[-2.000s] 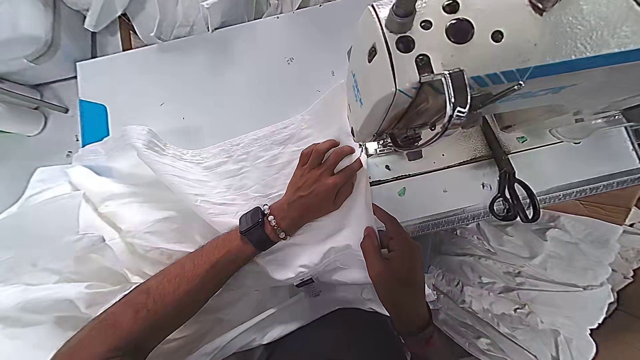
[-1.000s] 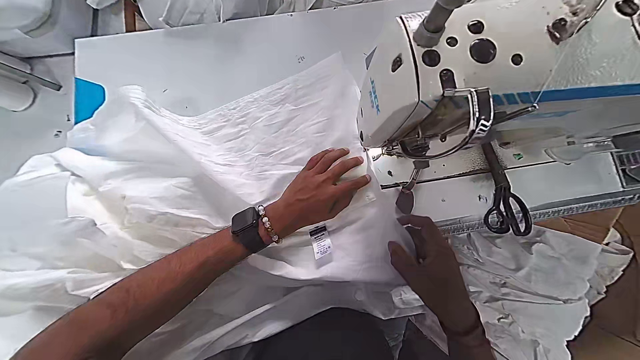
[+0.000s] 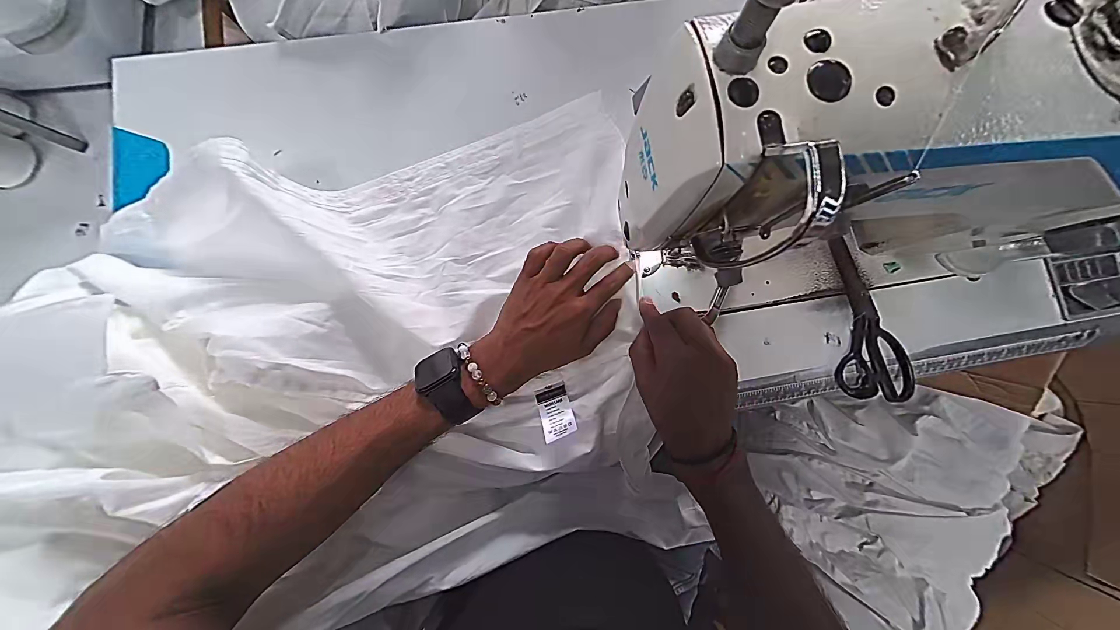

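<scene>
White fabric (image 3: pixel 490 192) lies spread over the table, its right edge at the needle area of a Jack sewing machine (image 3: pixel 674 140). My left hand (image 3: pixel 560 306) rests flat on the cloth with its fingers apart, just left of the presser foot (image 3: pixel 652 261). Below the foot, my right hand (image 3: pixel 687 376) is curled, with thumb and forefinger pinching the fabric's edge. A white care label (image 3: pixel 556 416) with writing and a dark top band lies on the cloth below my left hand.
Black-handled scissors (image 3: pixel 873 359) lie right of the machine's needle area, across a measuring tape (image 3: pixel 962 354) along the table's front edge. More white fabric (image 3: pixel 884 490) hangs below it, beside brown cardboard (image 3: pixel 1059 516). White cloth (image 3: pixel 324 13) lies behind the table.
My right hand has moved up to the cloth edge near the presser foot and closed on it. The care label, largely folded under two seconds ago, now lies face up.
</scene>
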